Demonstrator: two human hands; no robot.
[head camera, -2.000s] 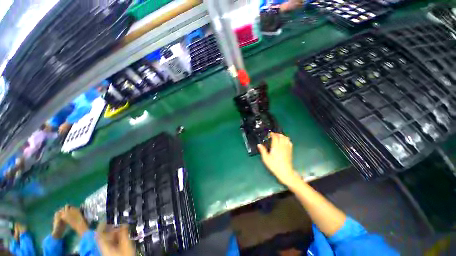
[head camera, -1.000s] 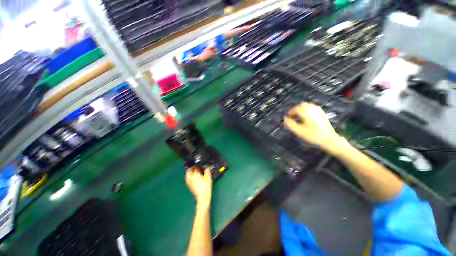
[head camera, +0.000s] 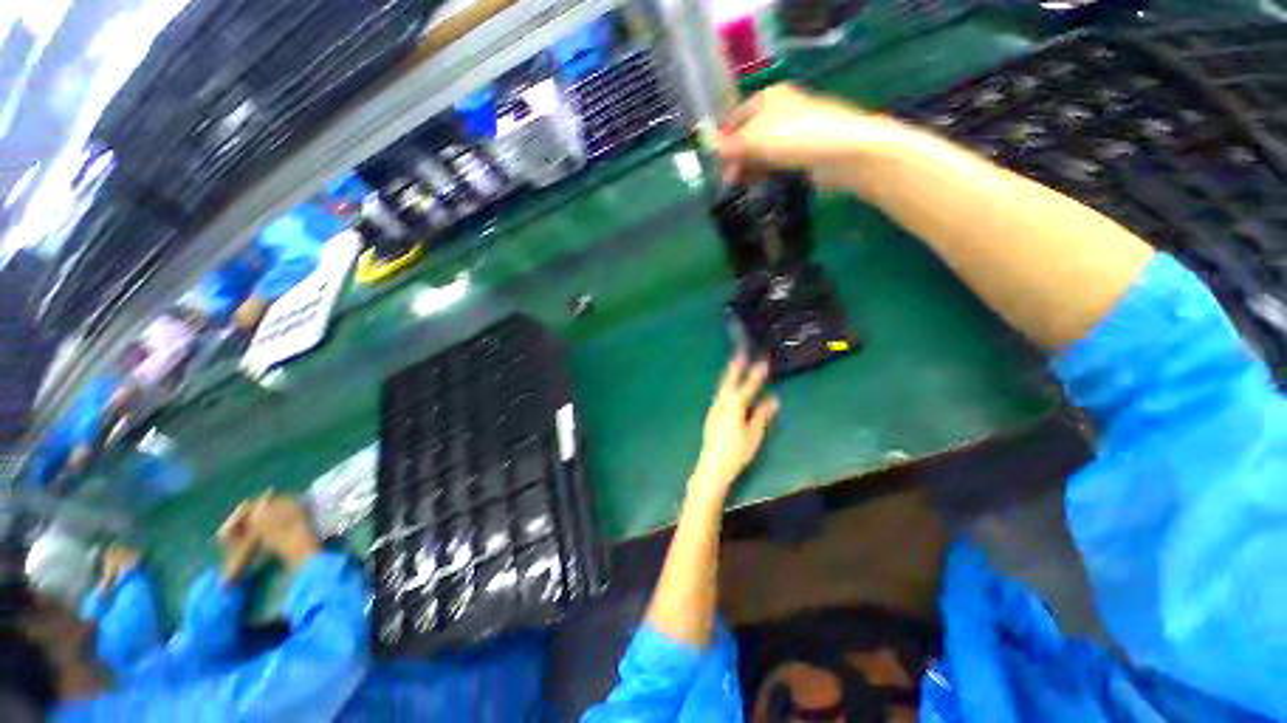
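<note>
The black assembly fixture (head camera: 790, 304) stands on the green mat, with an upright back, a flat base and a yellow mark at its base corner. My right hand (head camera: 790, 134) is closed round the lever at the top of the fixture; a little red shows at its fingers and the rest of the grip is hidden. My left hand (head camera: 734, 424) is at the front left edge of the base, fingertips at or touching it, thumb apart. The image is blurred there and I cannot tell whether it holds a small part. No separate component is clear in the fixture.
A stack of black trays (head camera: 473, 466) with a white label stands left. More black trays (head camera: 1129, 156) lie right, partly behind my right arm. A metal post (head camera: 692, 64) rises behind the fixture. A small dark part (head camera: 580, 304) lies on the mat. Another person's hands (head camera: 268, 530) are at left.
My right hand has left the right-hand trays and taken the fixture's lever. My left hand has moved from the front of the base to its left edge. The view has turned left.
</note>
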